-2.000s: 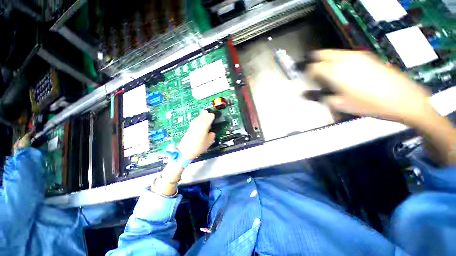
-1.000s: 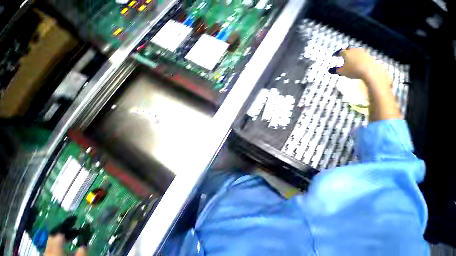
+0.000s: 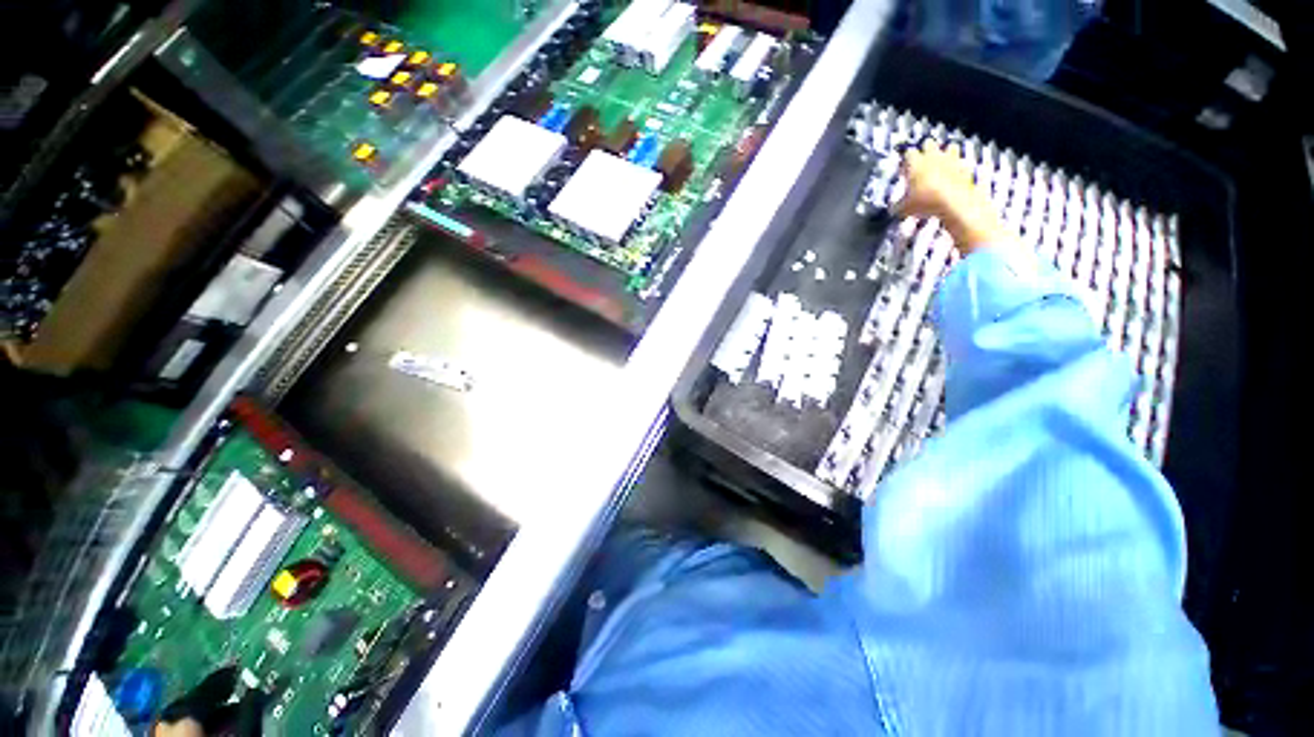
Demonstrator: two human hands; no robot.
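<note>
My right hand [image 3: 940, 190] is over the far left part of a large black tray, its fingertips down at rows of silver-white heatsinks [image 3: 1074, 238]. Dark cots show at the fingertips; whether it grips a piece cannot be told. My left hand [image 3: 185, 726] is cut off by the bottom edge at lower left, over a green circuit board [image 3: 310, 634]. Only its fingers show, with dark shapes beside them, and its hold cannot be told. That board carries white heatsinks [image 3: 238, 544] and a copper-orange coil [image 3: 300, 582].
A second board [image 3: 677, 108] with white blocks lies farther up the metal-railed line [image 3: 577, 490]. A pale plate [image 3: 461, 346] lies between the carriers. A brown carton [image 3: 144, 238] of dark parts and yellow-topped components [image 3: 411, 79] are behind the line. A blue-clothed person [image 3: 994, 22] is at the top.
My right hand has moved from over the line to the tray, then towards the tray's left side. The view has turned right, and my left hand now shows only at the bottom edge.
</note>
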